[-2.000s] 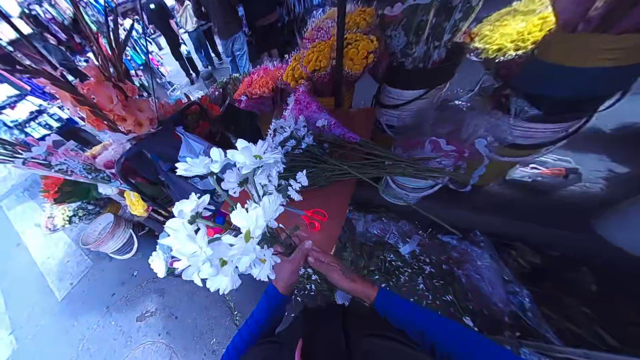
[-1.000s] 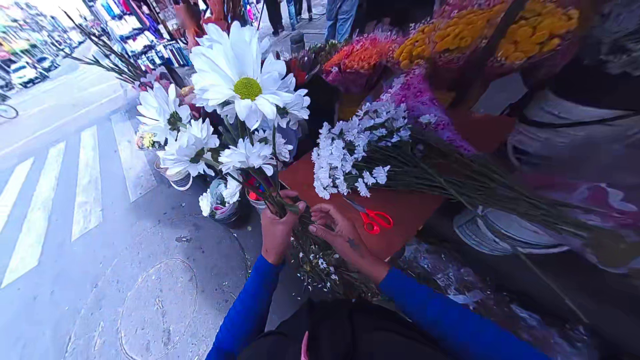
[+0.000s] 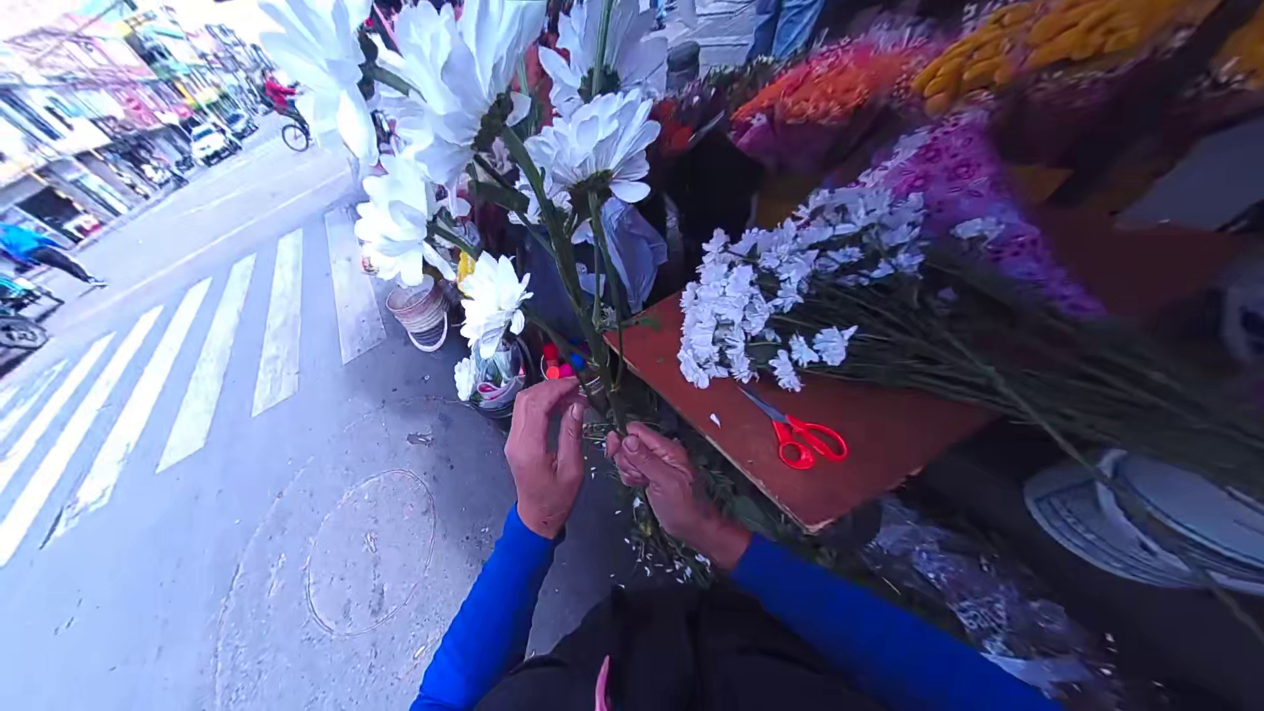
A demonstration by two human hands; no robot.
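A bunch of large white daisy-like flowers [image 3: 592, 148] stands upright in front of me, seen partly from behind. My right hand [image 3: 664, 472] is closed around the lower part of its green stems [image 3: 568, 262]. Just left of the stems is my left hand [image 3: 546, 449], its fingers bent and raised beside them; whether it pinches a leaf or a thin stem is hidden. Red-handled scissors [image 3: 808, 441] lie on a reddish-brown board [image 3: 869, 434] to the right. Small white flowers [image 3: 736, 306] on long stems lie across the same board.
Behind the board are orange flowers [image 3: 839, 84], yellow flowers [image 3: 1047, 44] and a purple patterned wrap [image 3: 963, 197]. White buckets [image 3: 420, 308] stand beyond my left hand, and a white container [image 3: 1145, 513] at the right. Cut greenery lies below my hands. A cyclist [image 3: 281, 99] is on the street.
The white bunch has been raised from a low, leaning position to upright. My left hand, around the stems a second ago, is now beside them. The view has swung toward the street.
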